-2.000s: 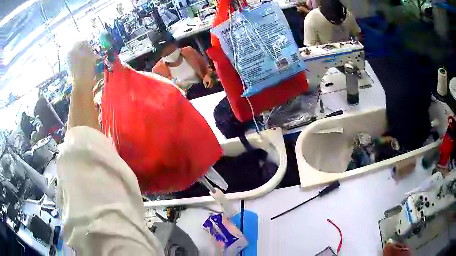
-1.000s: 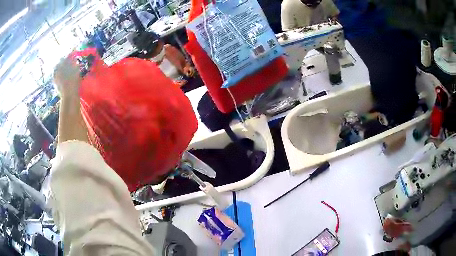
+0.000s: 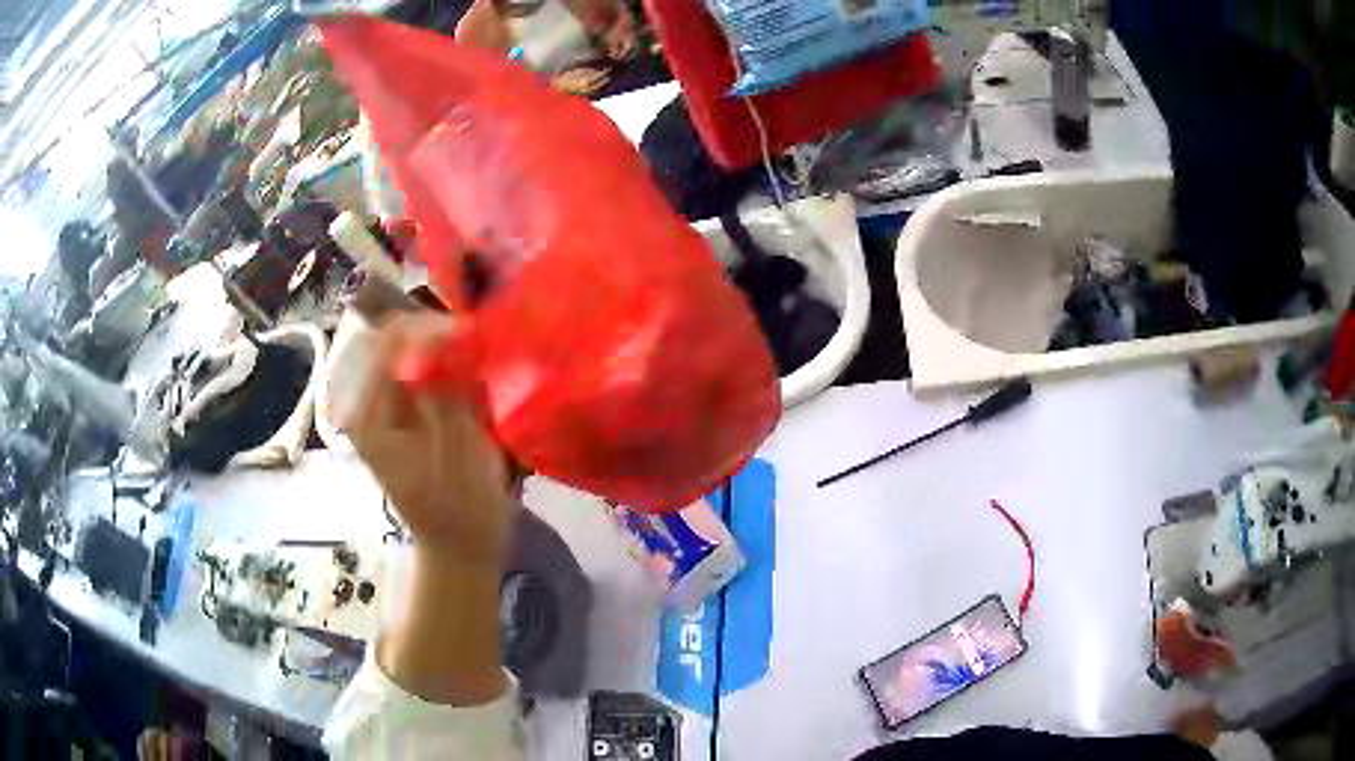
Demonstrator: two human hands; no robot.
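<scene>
My left hand [image 3: 424, 431] is raised at left of centre, its fingers closed on part of a red plastic bag [image 3: 624, 327]. The bag is bulging and tilted, with a pointed end reaching up to the upper left. It hides part of the trough and table behind it. My right hand cannot be made out. A purple, white and pink packet [image 3: 691, 553] lies below the bag, partly on a blue sticker [image 3: 748, 595]. A lit smartphone [image 3: 944, 662] lies on the white table, with a thin red cord [image 3: 1016, 543] beside it.
A black-handled tool with a long shaft [image 3: 921, 442] lies on the table [image 3: 832, 572]. White troughs [image 3: 929, 283] stand behind. A flatter red bag [image 3: 862, 89] with a blue panel hangs above. A sewing machine [image 3: 1285, 513] is at right, with an orange-brown piece [image 3: 1196, 642] beside it.
My left hand has come down and to the right. The bag has swung right, and its pointed end now reaches above my hand. More of the phone and table shows as the view has shifted.
</scene>
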